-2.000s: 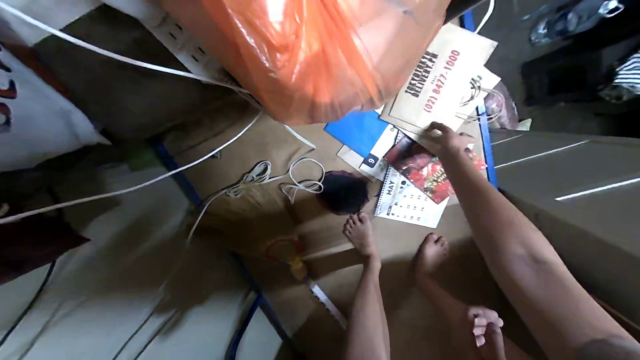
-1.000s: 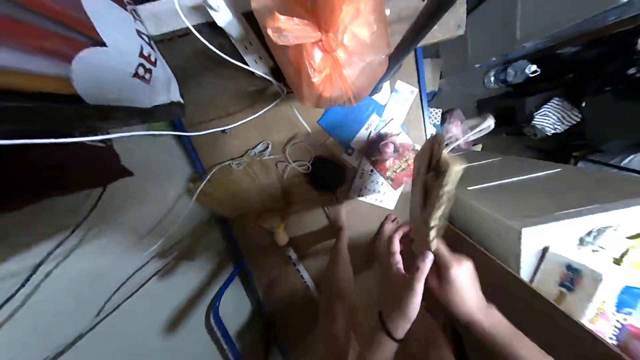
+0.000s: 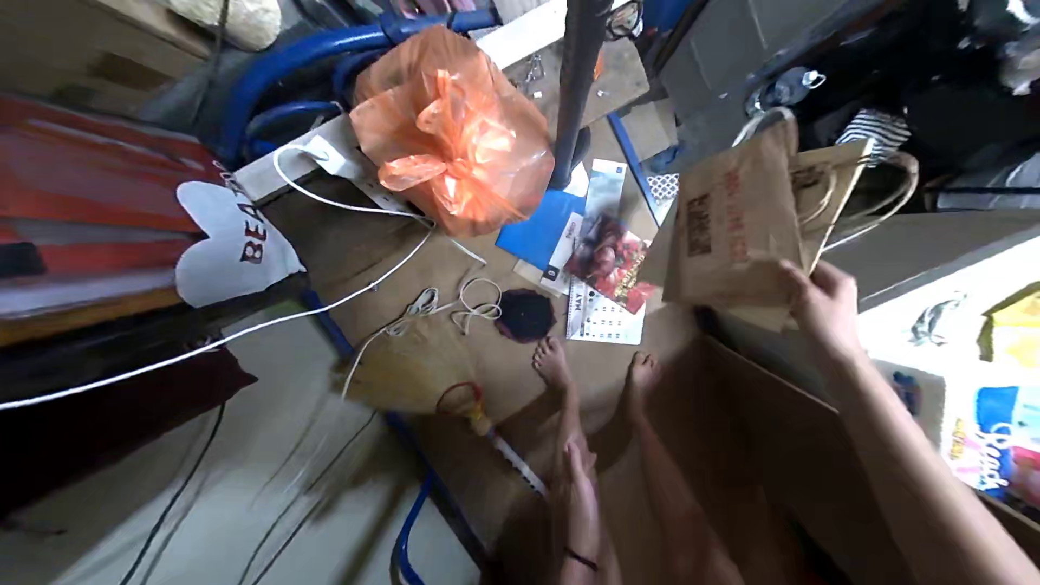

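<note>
My right hand (image 3: 821,313) grips the lower edge of brown paper bags (image 3: 731,236) with handles and printing; they are held together at the right. My left hand (image 3: 580,463) is low in the middle, over or beside my leg, with nothing visible in it; its fingers are hard to make out. To the left of the bags a red floral printed sheet (image 3: 613,260) overlaps a calendar page (image 3: 605,318). A blue folder or sheet (image 3: 540,231) lies beside them, and a dark round object (image 3: 526,315) sits near my foot.
A tied orange plastic bag (image 3: 463,154) stands beside a dark pole (image 3: 577,89). White cords (image 3: 422,302) run across the brown surface. A racket-like object (image 3: 479,418) lies near my legs. At the right is an open cardboard box (image 3: 772,370), and beyond it a plastic bottle (image 3: 784,89).
Two seconds ago my right hand was at a brown paper bag lying on the papers. One second ago both hands were at the raised bags; now the right holds them farther right and the left is apart.
</note>
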